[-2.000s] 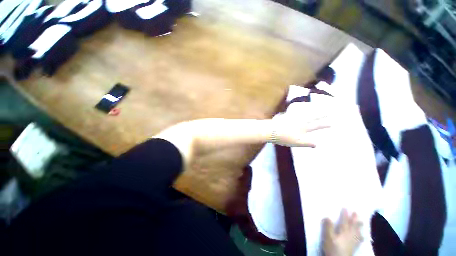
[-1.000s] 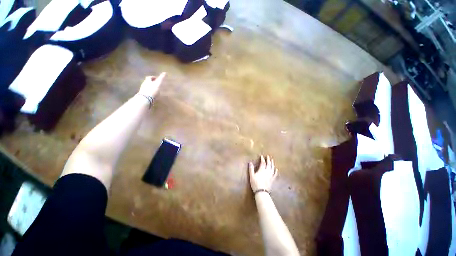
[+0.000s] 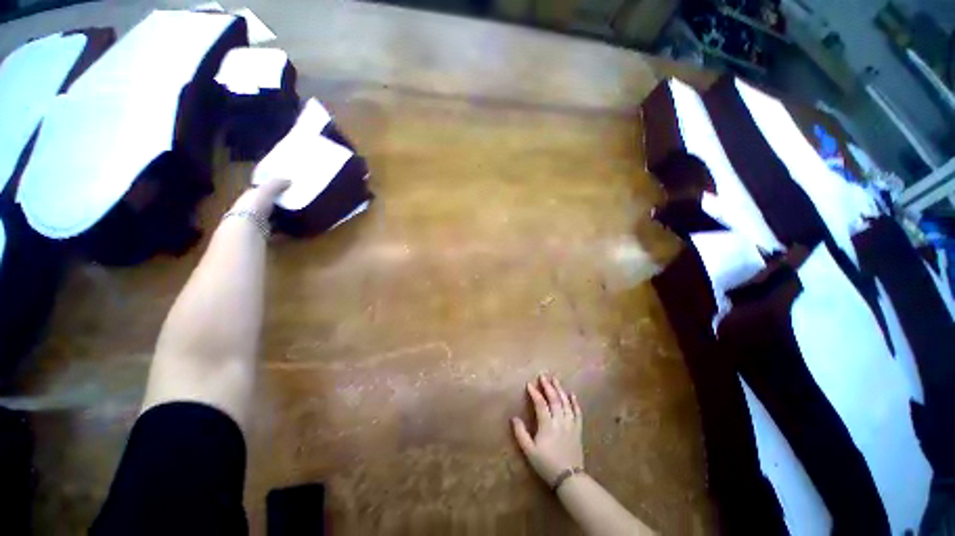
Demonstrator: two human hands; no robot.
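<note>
My left hand (image 3: 262,199) reaches to the upper left and grips the near-left edge of a small cut stack (image 3: 314,168), a dark maroon bundle with a white paper top. Its thumb lies at the white top; its other fingers are hidden. My right hand (image 3: 552,427) rests flat on the brown wooden table (image 3: 450,272), fingers spread, holding nothing. Another small bundle with a white top (image 3: 254,70) sits just behind the gripped one.
Large bundles with rounded white tops (image 3: 110,126) stand at the left. Long bundles (image 3: 859,366) lie along the right side. A black mobile phone (image 3: 295,510) is cut off by the bottom edge. Shelves and clutter show beyond the table at the upper right.
My left hand has moved from over the table to the small bundle and taken hold of its edge. The view has shifted; the phone now sits at the bottom edge. My right hand stays on the table.
</note>
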